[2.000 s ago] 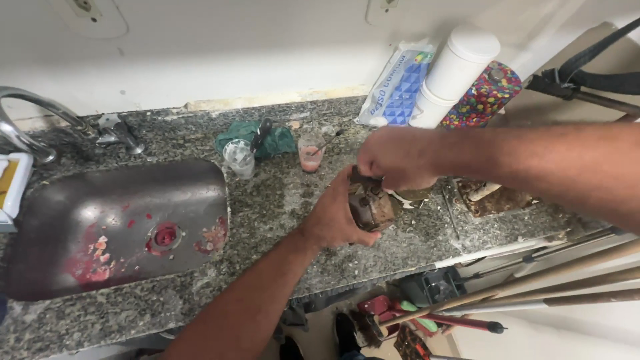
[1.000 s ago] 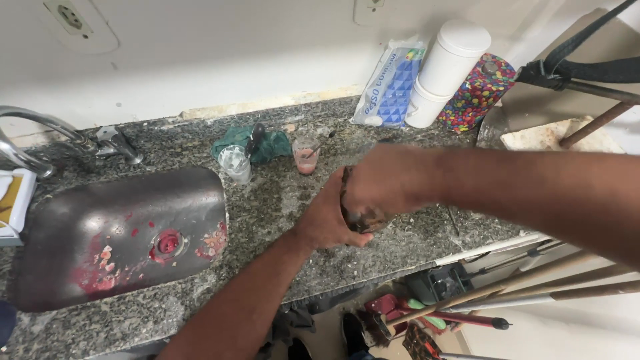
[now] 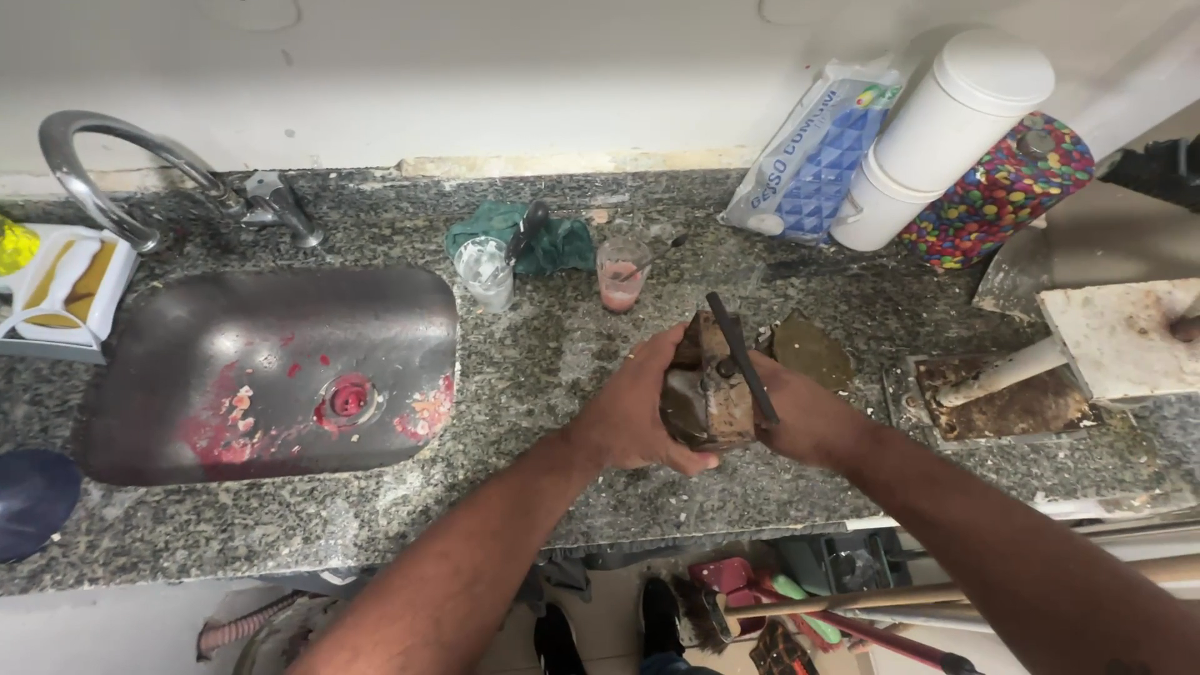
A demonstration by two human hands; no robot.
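Note:
A worn metal clamp press with a dark bar handle across its top is held above the granite counter. My left hand grips its left side, thumb near the lower edge. My right hand is at its right side, fingers largely hidden behind the press and bar. Just behind my right hand lies a round brownish piece. A clear plastic cup with pink material and a thin tool stands behind the press. Left of it are a cup with white residue and a green cloth.
A stained steel sink and its faucet are at left. A plaster bag, white containers and a colorful cylindrical container stand at back right. A metal device with a white block is at right. Broom handles cross below the counter edge.
My right hand has moved from over the top of the press to its right side. The press and its bar handle now show more plainly. My left hand still holds the press.

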